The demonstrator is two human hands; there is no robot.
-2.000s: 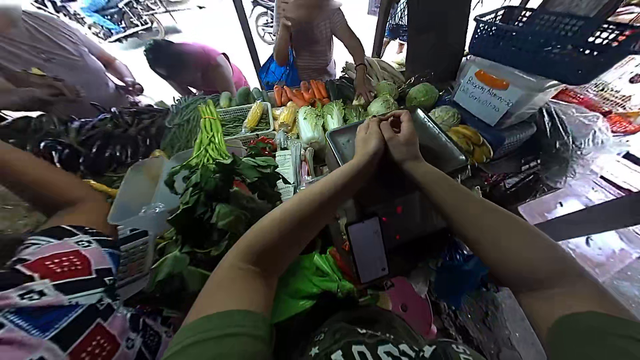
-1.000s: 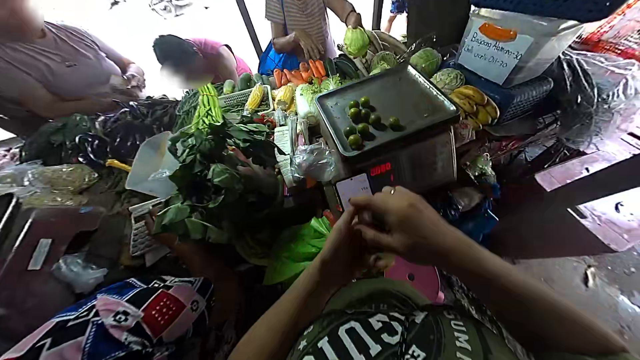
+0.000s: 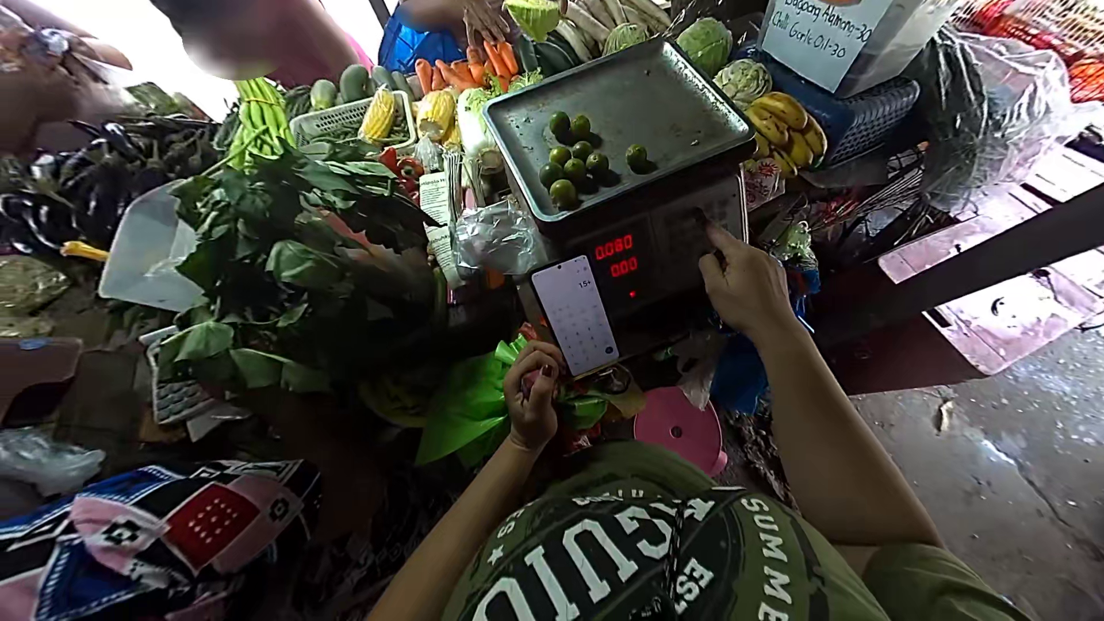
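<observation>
My right hand [image 3: 743, 274] reaches to the keypad of a digital scale [image 3: 668, 246], its index finger extended onto the keys and nothing held. Red digits glow on the scale's front. Several small green citrus fruits [image 3: 580, 164] lie on the left half of the scale's metal tray [image 3: 673, 95]. My left hand [image 3: 530, 395] is curled below the scale's left corner, beside the lower edge of a smartphone [image 3: 575, 316] that shows a calculator. Whether its fingers touch the phone cannot be told. A green plastic bag [image 3: 470, 405] is just left of that hand.
Leafy greens [image 3: 293, 259], eggplants [image 3: 108, 177], corn [image 3: 379, 114] and carrots [image 3: 466, 69] lie left and behind. Bananas [image 3: 787, 129] and a labelled container [image 3: 849, 43] stand right of the tray. A pink stool [image 3: 681, 429] is below the scale. Other people are at the upper left.
My hands, together in front of the scale a second ago, have moved apart, the right one up to the keypad. The citrus fruits, visible on the tray a second ago, still lie there.
</observation>
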